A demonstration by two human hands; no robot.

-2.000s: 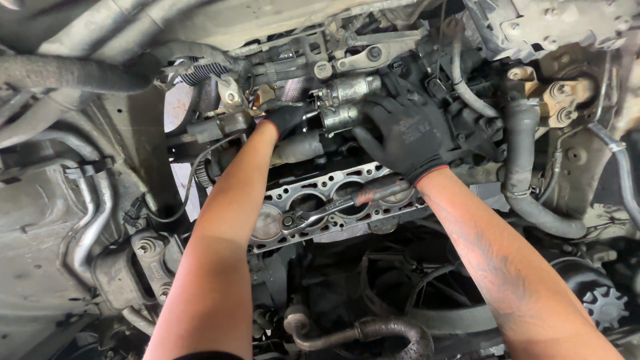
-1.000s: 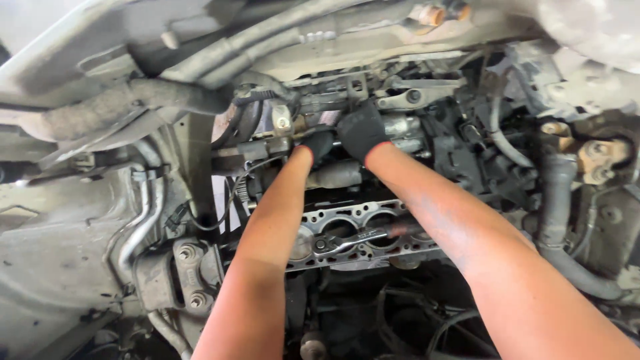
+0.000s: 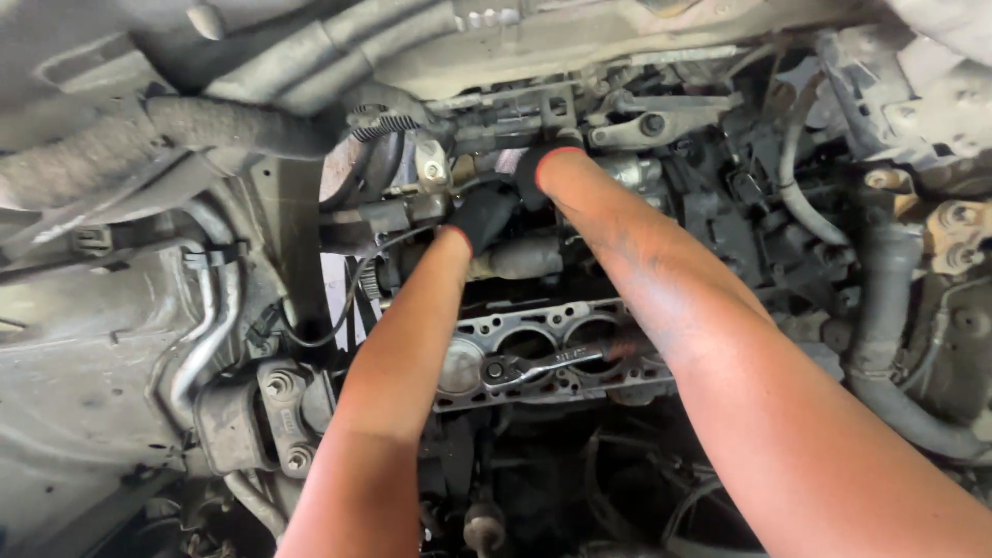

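My left hand (image 3: 487, 214), in a black glove with a red cuff edge, reaches down behind the engine block, just above a grey cylindrical part (image 3: 523, 260). Close beside it on the right is my right hand (image 3: 542, 172), gloved alike, below a metal bracket (image 3: 556, 108). The fingers of both hands are hidden among the parts, so what they touch cannot be told. Nearer to me lies the engine block's deck (image 3: 473, 329) with open cylinder bores. A chrome ratchet (image 3: 542, 364) rests across it, its far end passing behind my right forearm.
Left of the block sit an engine mount (image 3: 285, 418) and metal pipes (image 3: 221, 310). A thin cable (image 3: 353, 298) loops beside my left forearm. A grey lever (image 3: 647, 130) lies beyond my right wrist. At the right runs a thick hose (image 3: 883, 310).
My right hand, spread out to the right of the left one two seconds ago, has moved left and in beside it. The ratchet still lies on the block.
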